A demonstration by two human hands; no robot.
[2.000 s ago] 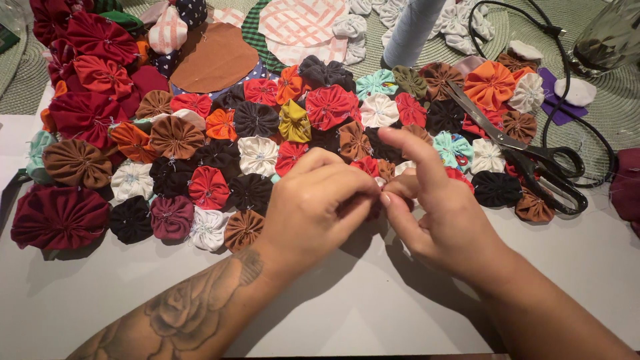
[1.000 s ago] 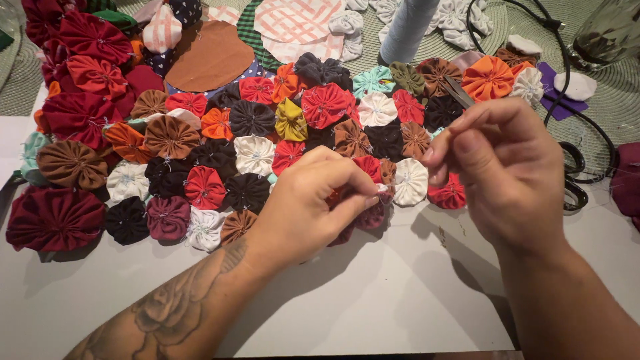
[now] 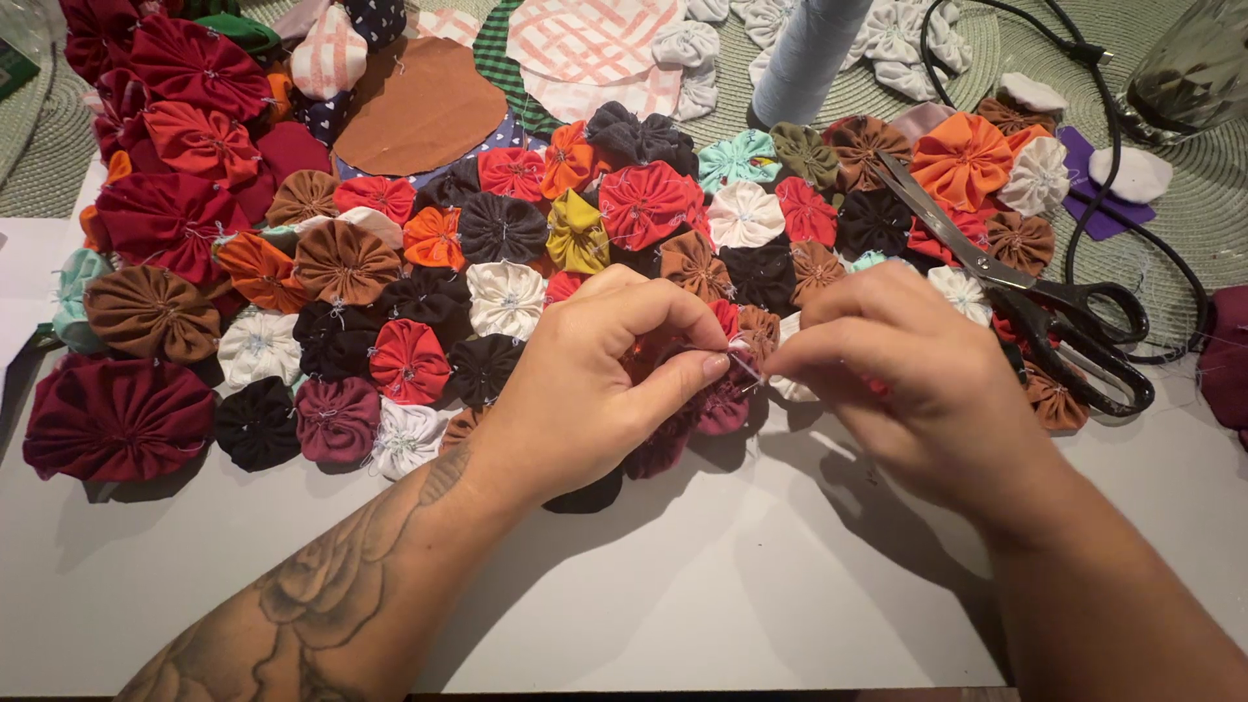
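Many gathered fabric yo-yos, joined edge to edge, lie across the white surface; a large maroon one (image 3: 119,419) is at the left end. My left hand (image 3: 614,375) pinches the edge of the yo-yos at the middle, beside a small maroon yo-yo (image 3: 723,405). Close to its right, my right hand (image 3: 877,375) has thumb and fingertips together on a thin, light sewing needle or thread (image 3: 749,369); which of the two cannot be told. Black-handled scissors (image 3: 1024,283) lie partly over the yo-yos, right of my right hand.
A pale blue thread cone (image 3: 807,60) stands behind the yo-yos. A brown fabric circle (image 3: 421,105) and patterned cut pieces (image 3: 595,41) lie at the back. A black cable (image 3: 1111,117) loops at right near a glass vessel (image 3: 1185,73). A purple piece (image 3: 1097,185) lies beside the cable.
My right hand moved up and away from my left hand a second ago and is now back low beside it. My left hand has kept its pinch at nearly the same place.
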